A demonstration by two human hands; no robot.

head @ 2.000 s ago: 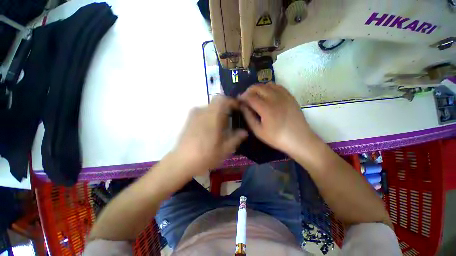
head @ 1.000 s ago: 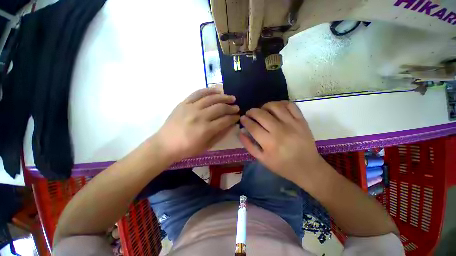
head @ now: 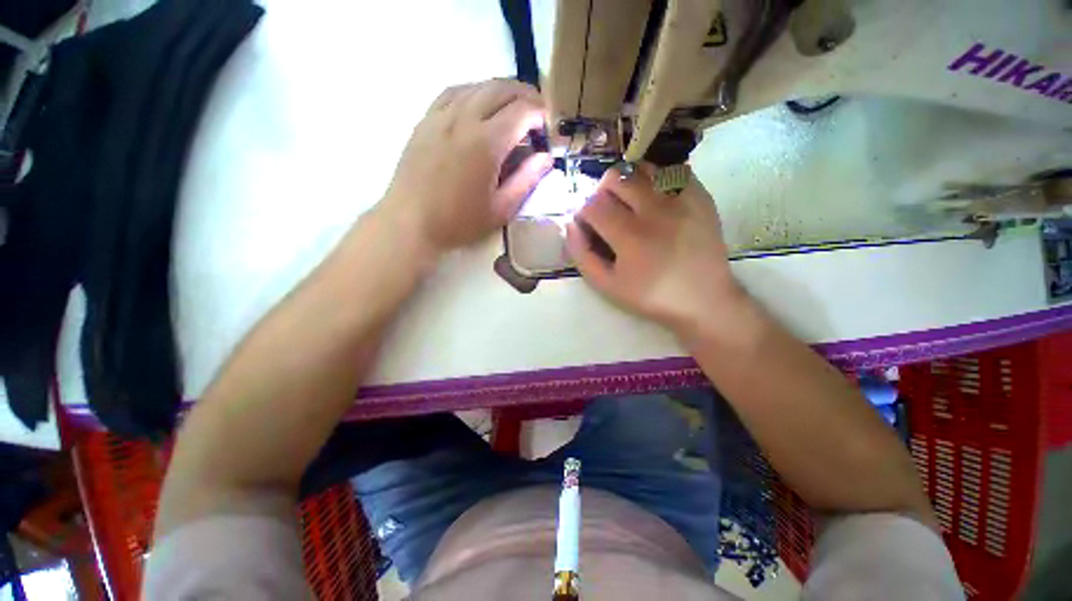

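Observation:
The black fabric piece (head: 521,33) shows as a narrow strip behind my left hand, left of the sewing machine head (head: 670,71). More dark fabric shows by the presser foot (head: 574,174). My left hand (head: 470,164) is left of the foot, with dark fabric between thumb and fingers. My right hand (head: 652,247) is right of the foot, fingertips close to it; what they hold is hidden. The throat plate (head: 541,249) is bare in front of the foot, under a bright glare.
Long black strips (head: 129,211) lie at the left of the white table (head: 294,282). Dark looped handles (head: 811,106) lie right of the head. Red crates (head: 976,458) stand below the table. A white stick with a brown end (head: 569,528) is at bottom centre.
Both hands have moved up to the presser foot. The fabric that lay in front of the foot has moved back, baring the throat plate. A bright light now shows at the needle area.

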